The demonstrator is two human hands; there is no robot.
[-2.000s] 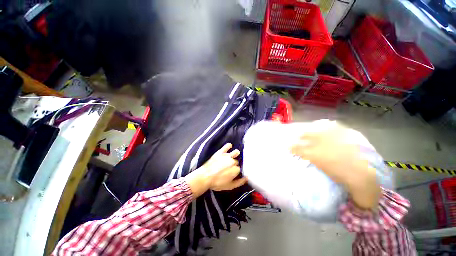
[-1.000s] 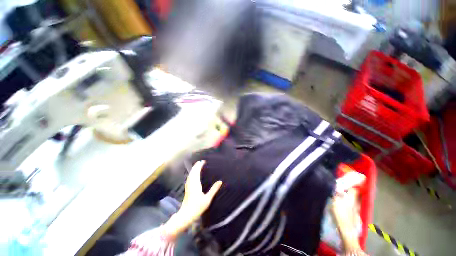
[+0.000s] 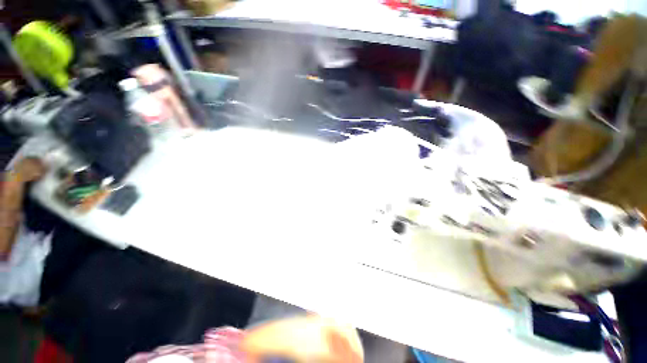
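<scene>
The view is blurred. The white sewing table [image 3: 234, 205] lies across the middle. The cream-white sewing machine [image 3: 454, 262] stands at its right, with white fluffy plush [image 3: 475, 138] on the head. My left hand [image 3: 305, 340] is cut off by the bottom edge, below the table's front edge, with a red-and-white checked sleeve; its fingers and anything in it cannot be made out. My right hand is not in view. Black garment pieces [image 3: 347, 106] with white lines lie behind the table.
Black cloth [image 3: 142, 291] hangs below the table's left front. A clear bottle [image 3: 145, 106], a pink tumbler [image 3: 170, 92] and a dark bundle [image 3: 99, 135] are at the left. A flat black phone [image 3: 567, 326] lies at the machine's right end. A white shelf [image 3: 319, 28] runs behind.
The view has swung left from the red crates and striped black garment to the sewing table. The right hand and the white bag seen earlier are out of view; the left hand is low at the bottom edge.
</scene>
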